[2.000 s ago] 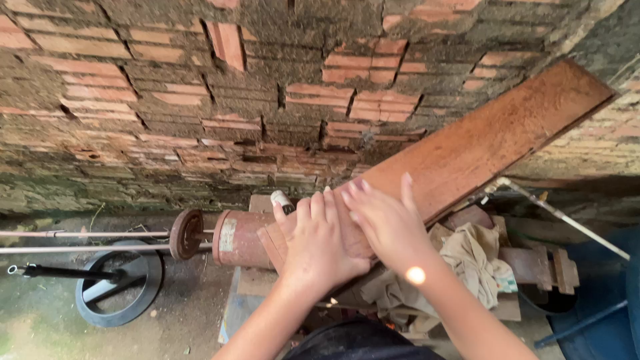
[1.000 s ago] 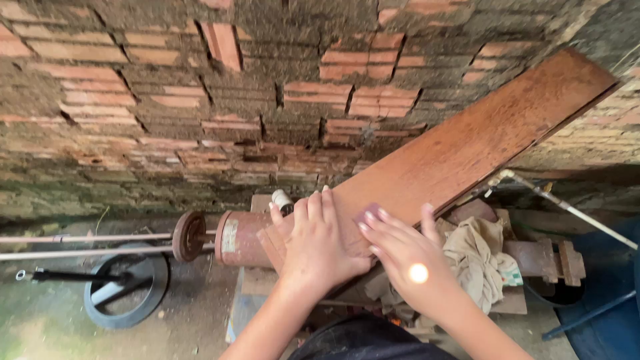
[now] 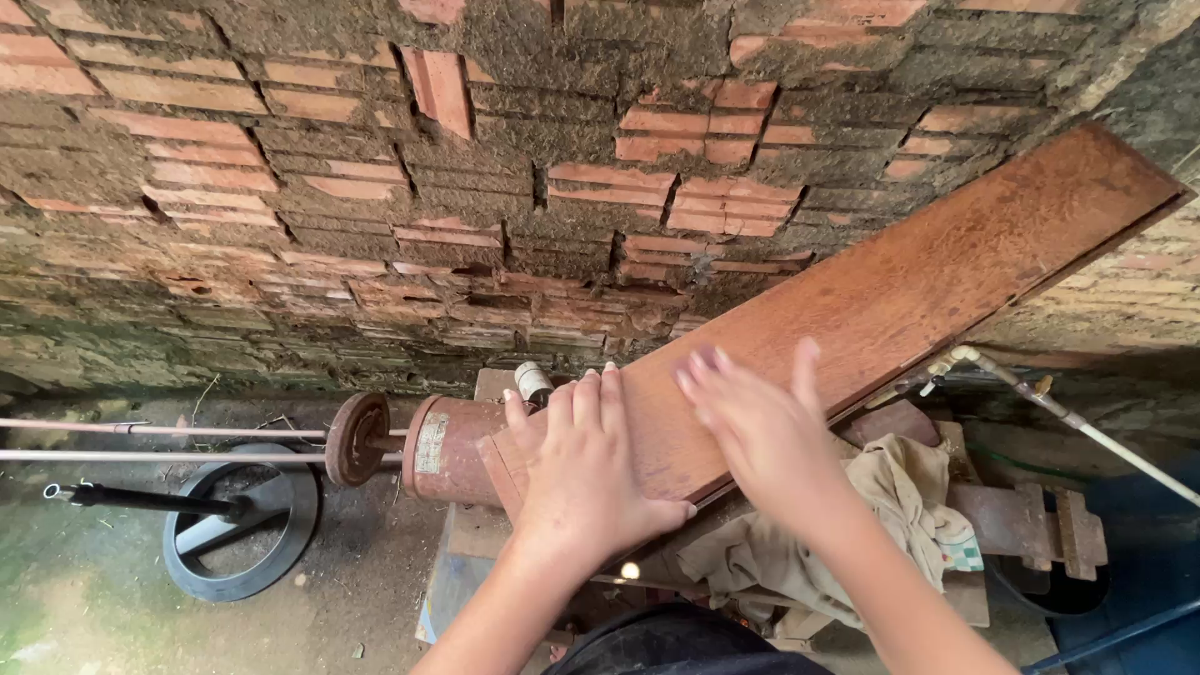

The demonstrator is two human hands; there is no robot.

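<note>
A long reddish-brown wooden board (image 3: 900, 281) slants up to the right, close to the brick wall. My left hand (image 3: 591, 469) lies flat on its lower left end, fingers spread and thumb near the front edge. Over the board's lower middle, my right hand (image 3: 759, 422) is blurred, its fingertips on or just above the surface. A small purplish piece (image 3: 698, 358) shows at those fingertips, partly hidden by them. Beneath the board's left end sits a rusty cylindrical metal machine body (image 3: 459, 450) with a round flanged wheel (image 3: 357, 439).
A rough brick wall (image 3: 525, 206) rises behind. Beige cloth (image 3: 891, 497) lies under the board, beside a rusty metal part (image 3: 1022, 525). A pipe (image 3: 1078, 422) runs at right near a blue container (image 3: 1144, 562). A black round base with a pole (image 3: 244, 562) stands on the floor at left.
My right hand has moved back and forth over the board, lower a second ago and now further up it. My left hand has stayed on the board's lower end.
</note>
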